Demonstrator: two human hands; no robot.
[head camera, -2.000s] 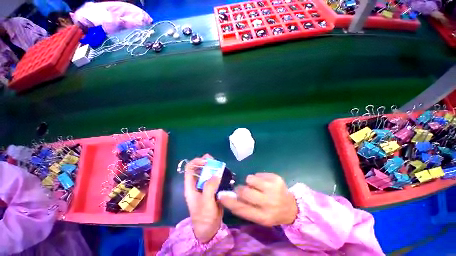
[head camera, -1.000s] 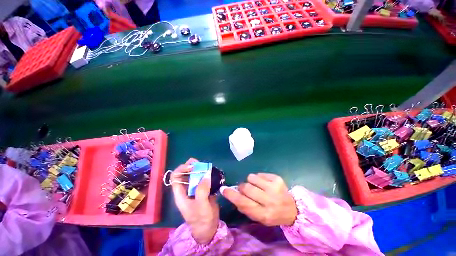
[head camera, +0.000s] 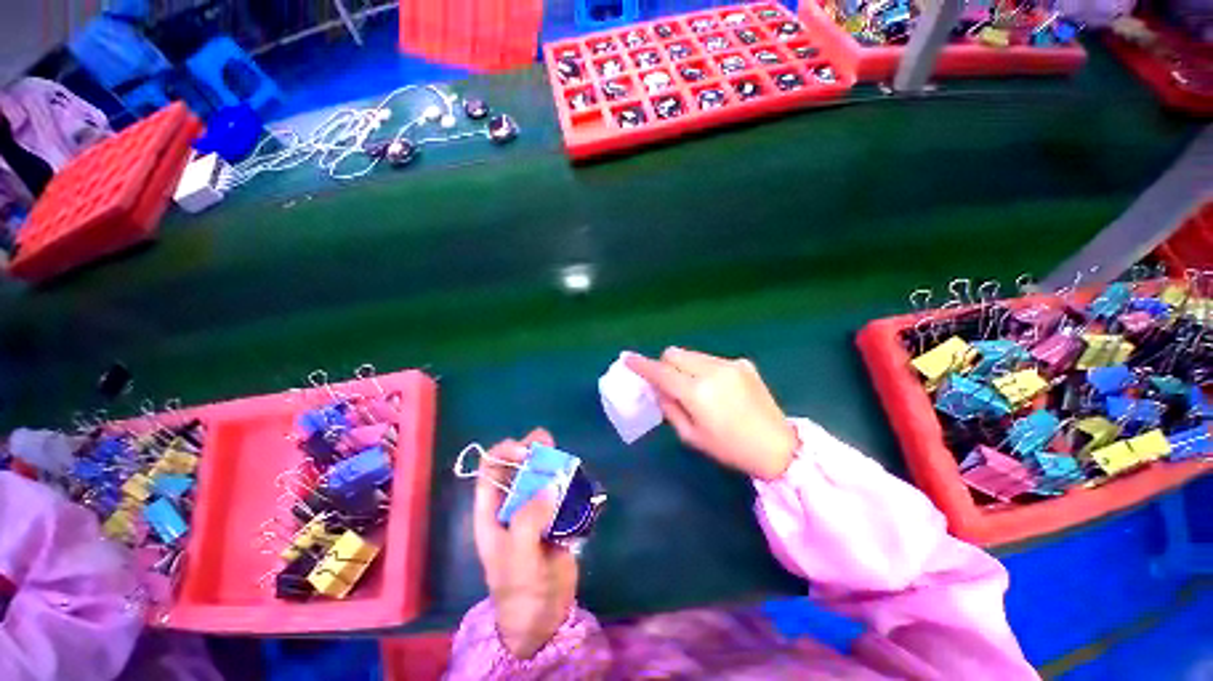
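My left hand (head camera: 527, 552) holds a dark round device (head camera: 577, 508) with a light-blue binder clip (head camera: 536, 480) across it. The clip's silver wire handle sticks out to the left. My right hand (head camera: 718, 406) is at the small white blocky bottle (head camera: 629, 399) on the green bench, with its fingertips at the bottle's upper right side. Whether the fingers grip the bottle, and whether a white scrap is still in them, cannot be told.
A red divided tray (head camera: 415, 506) of clipped units lies left. A red tray (head camera: 927, 468) heaped with coloured clips lies right. Beyond are a red compartment tray (head camera: 575, 137), white cables (head camera: 326, 146), a white block (head camera: 201, 182) and a tilted red tray (head camera: 100, 193). A grey post stands at right.
My right hand has moved forward from the device to the white bottle. My left hand still holds the clipped device, now slightly tilted. A red object has appeared at the far side, top centre-left.
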